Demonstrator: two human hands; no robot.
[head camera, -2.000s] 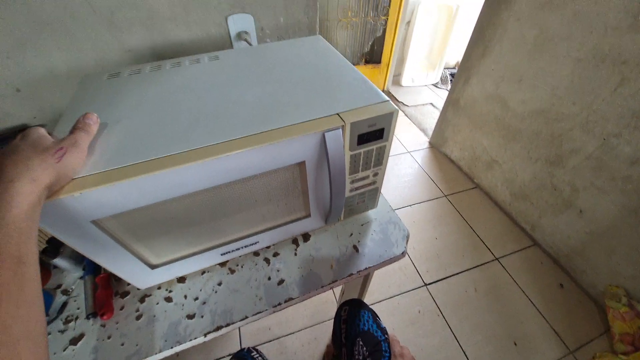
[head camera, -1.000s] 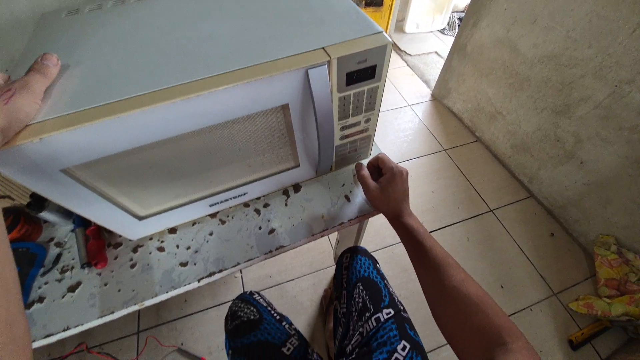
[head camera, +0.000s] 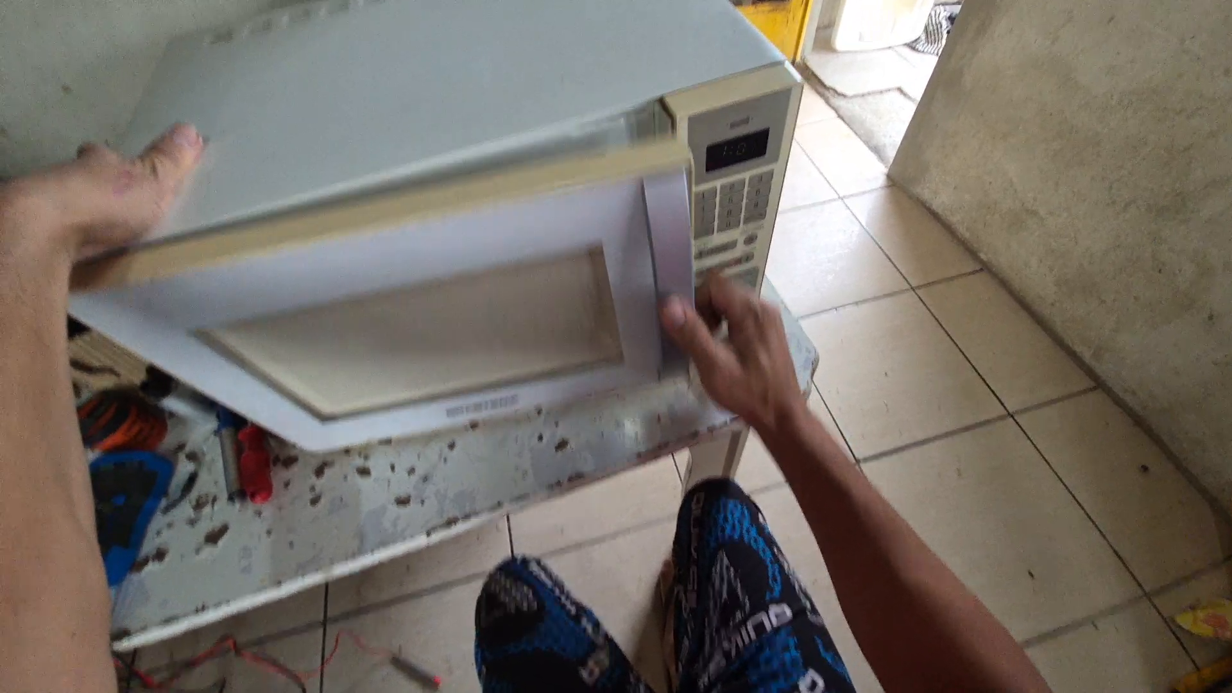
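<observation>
A white microwave oven stands on a chipped, painted table. Its door is ajar on the right side, a gap showing beside the control panel. My right hand has its fingers curled behind the lower part of the door handle, the thumb in front. My left hand rests on the microwave's top left front corner, thumb on the top; the other fingers are mostly hidden. The display on the panel is lit faintly.
Left on the table lie a red-handled tool, a blue object and an orange-and-black item. Red wires with a probe lie on the tiled floor below. A rough wall rises at right; my knees are before the table.
My right hand, beside the microwave's lower right corner a second ago, is now on the door handle. The door, closed before, has come ajar. My left hand stays on the top left corner.
</observation>
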